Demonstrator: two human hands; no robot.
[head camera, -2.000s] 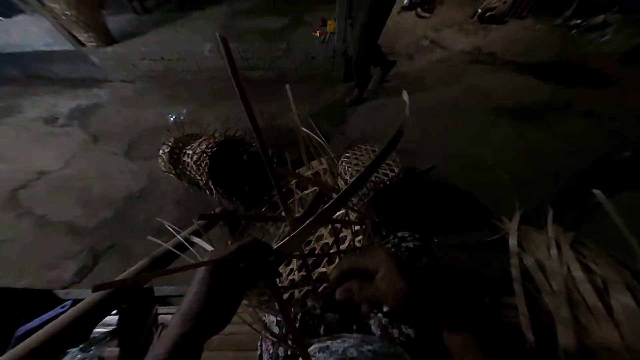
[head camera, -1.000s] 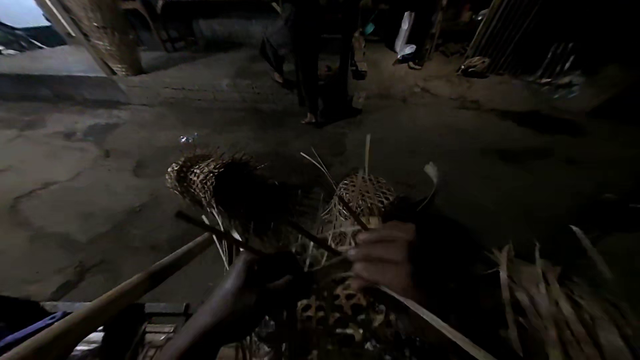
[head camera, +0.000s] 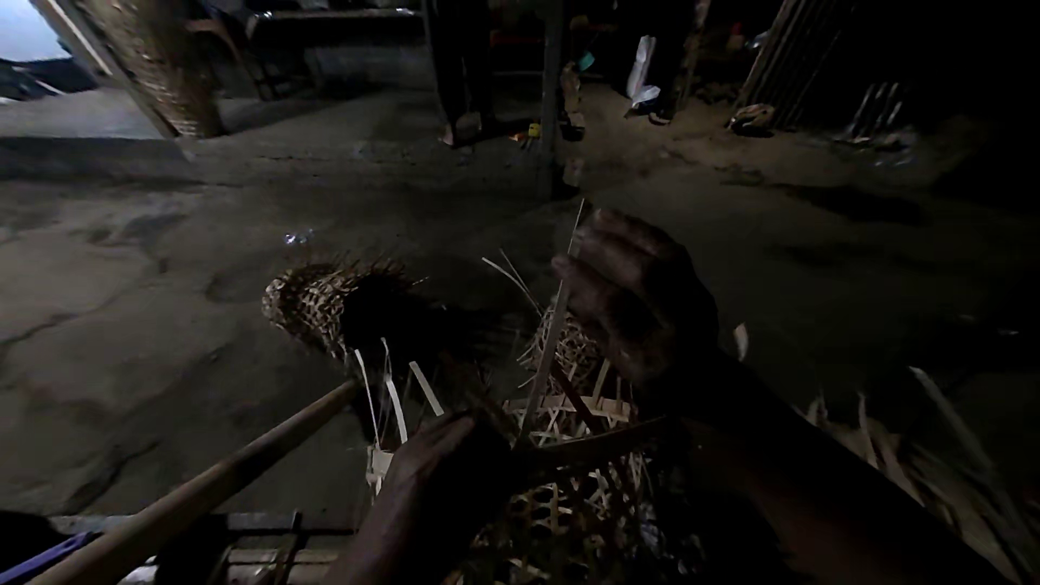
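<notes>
An openwork basket (head camera: 561, 508) of woven flat strips, probably bamboo, lies low in the middle, close to my body, with loose strip ends standing up from its rim. My left hand (head camera: 455, 463) is closed on the rim and strips at its left side; its fingertips are in shadow. Raised above the rim, my right hand (head camera: 638, 292) pinches a thin upright strip (head camera: 548, 349) between thumb and fingers. The strip runs down to the rim near my left hand. Behind my right wrist, a smaller woven piece (head camera: 569, 341) is partly hidden.
Another woven basket (head camera: 317, 309) lies on its side on the concrete floor. A pole (head camera: 203, 487) slants in from lower left. Loose strips (head camera: 902, 463) are heaped at lower right. Beyond a low step stand a post (head camera: 552, 97), a tall woven basket (head camera: 175, 73) and a person's legs (head camera: 463, 73).
My right hand has risen from the basket's rim, where it was beside my left, and now holds a strip upright. My left hand stays at the rim. The view has shifted somewhat.
</notes>
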